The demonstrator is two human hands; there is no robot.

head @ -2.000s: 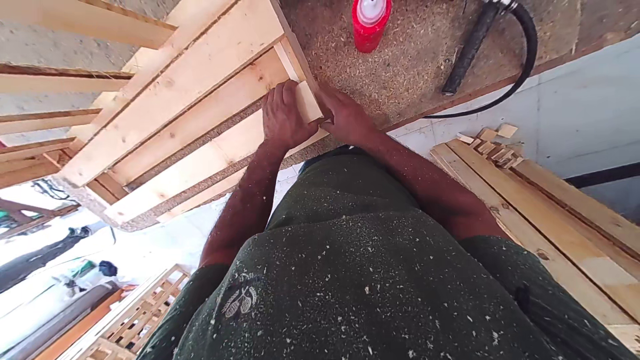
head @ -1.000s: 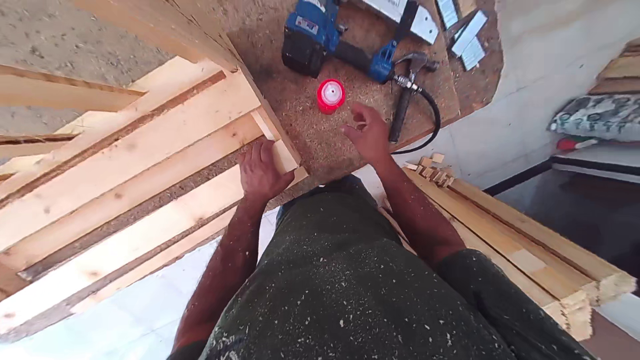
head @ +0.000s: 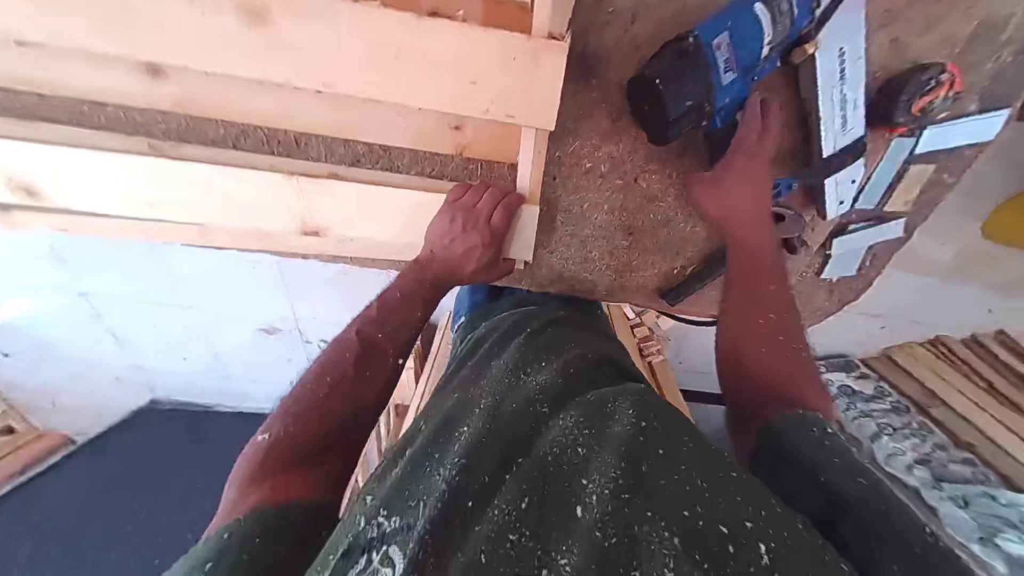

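Observation:
My left hand point(head: 472, 232) rests on the near corner of a slatted wooden frame point(head: 384, 76), its fingers over the end of the nearest slat and the upright batten there. My right hand point(head: 740, 172) is over the handle of a blue air nail gun point(head: 740, 52) lying on the workbench; blur and the hand itself hide whether the fingers have closed on it. A dark hammer handle point(head: 694, 278) sticks out below my right wrist, its head partly covered.
Right of the nail gun are nail strips in a white box point(head: 840, 104), a tape measure point(head: 916, 96) and loose nail strips point(head: 864, 240). The chipboard bench top point(head: 616, 232) ends near my body. Stacked wooden boards point(head: 960, 392) lie at the lower right.
My right hand has moved from the frame's corner to the nail gun. My left hand remains at the corner. The view has turned to the right.

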